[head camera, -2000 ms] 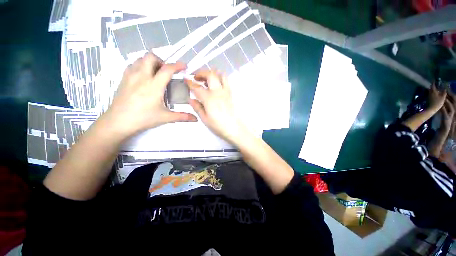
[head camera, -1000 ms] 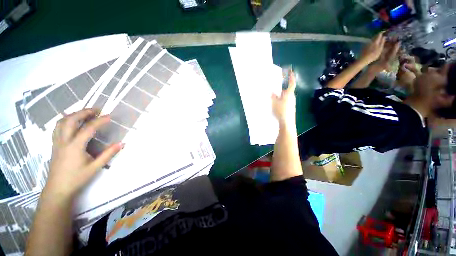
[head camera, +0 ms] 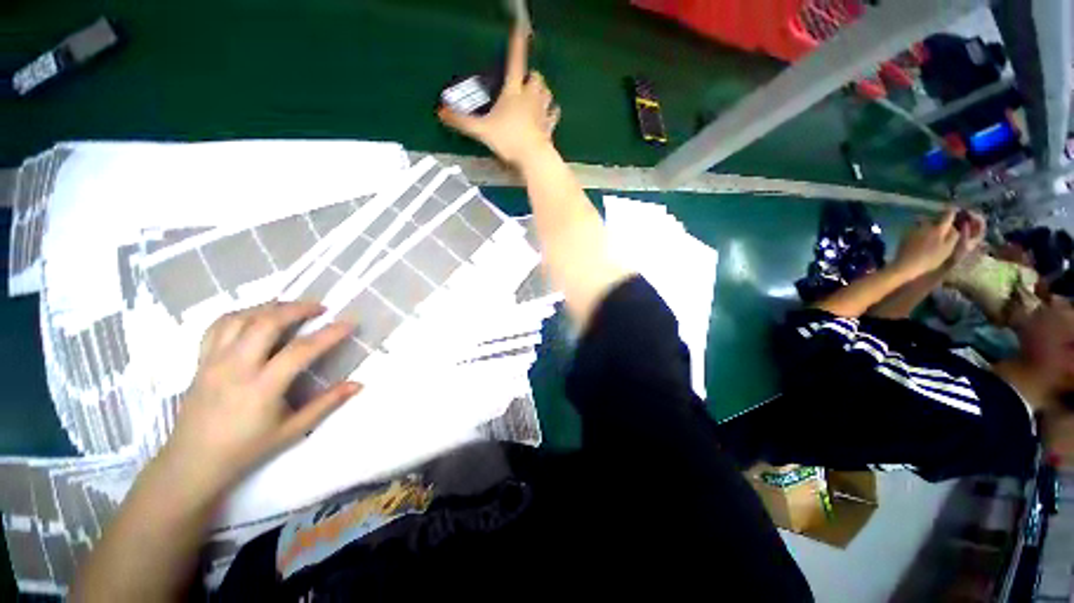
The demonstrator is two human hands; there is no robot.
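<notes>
My left hand (head camera: 253,377) lies over white sheets with rows of grey stickers (head camera: 406,283). Its thumb and fingers are apart, with a small dark patch between them; whether that is a held phone is unclear. My right hand (head camera: 514,114) is stretched out over the green surface beyond the sheets. Its thumb and index finger are spread around a dark keypad phone (head camera: 468,94) with a white key area. The palm and fingers partly cover the phone, and no firm grip shows.
A dark phone (head camera: 59,59) lies at the far left, and another dark bar (head camera: 648,111) right of my right hand. White sheets (head camera: 683,265) lie on green beside my right arm. A metal rail (head camera: 813,100), red-orange trays (head camera: 754,21), another seated worker (head camera: 883,377) and an open carton (head camera: 824,507) are rightward.
Both hands were together at the small grey piece. My right hand has moved away, first over the blank white sheets, then forward to the phone. My left hand stayed over the sticker sheets.
</notes>
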